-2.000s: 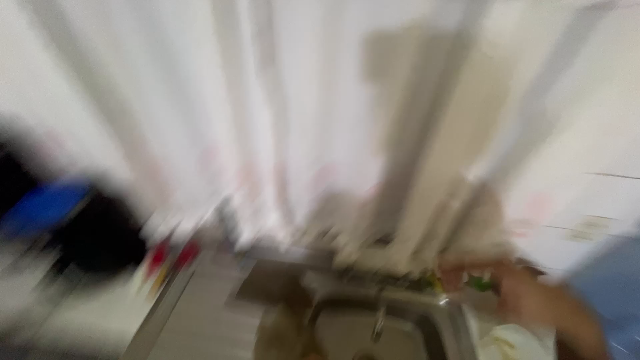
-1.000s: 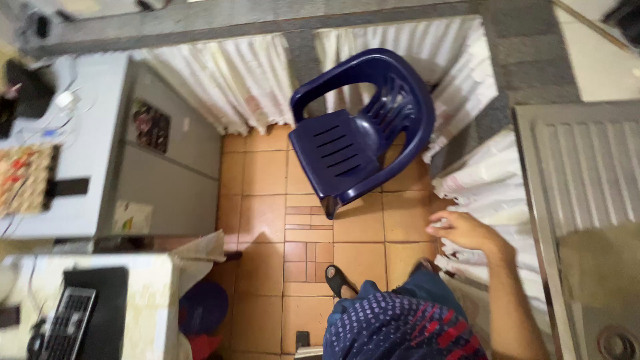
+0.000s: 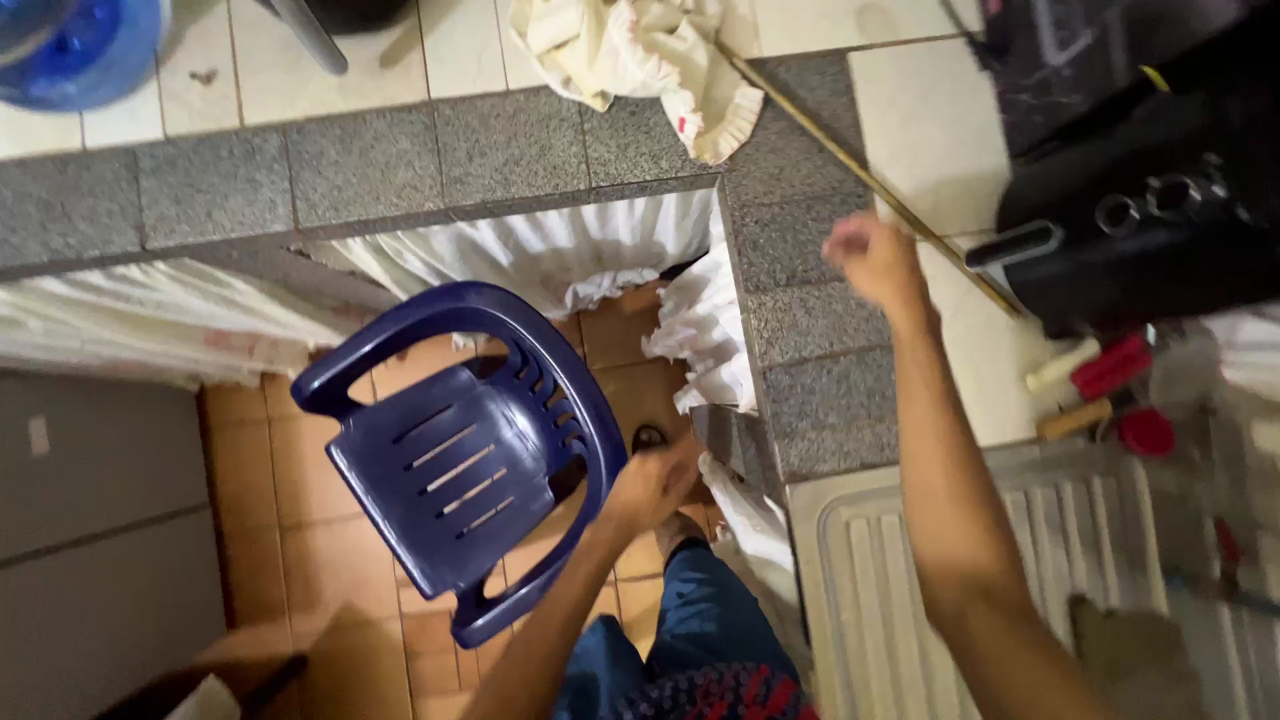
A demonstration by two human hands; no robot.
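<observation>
My left hand [image 3: 652,487] is beside the backrest of a dark blue plastic armchair [image 3: 475,440] on the tiled floor; its fingers are blurred, and whether it touches the chair cannot be told. My right hand [image 3: 872,258] is over the grey stone-tiled counter edge [image 3: 800,230], near a thin brass-coloured rod [image 3: 850,165] that slants across the counter. Its fingers are curled and blurred, with nothing visible in them. A crumpled cream cloth with a ruffled edge [image 3: 650,55] lies at the rod's upper end.
White gathered curtains [image 3: 520,245] hang under the counter. A ribbed metal drainboard [image 3: 900,590] is at the lower right, with red-handled items [image 3: 1112,365] above it. A black appliance [image 3: 1130,220] stands at the right. Blue plastic containers [image 3: 90,50] sit at the upper left.
The view has swung and now shows the counter corner. My left hand has come into view beside the chair, and my right arm now reaches over the counter.
</observation>
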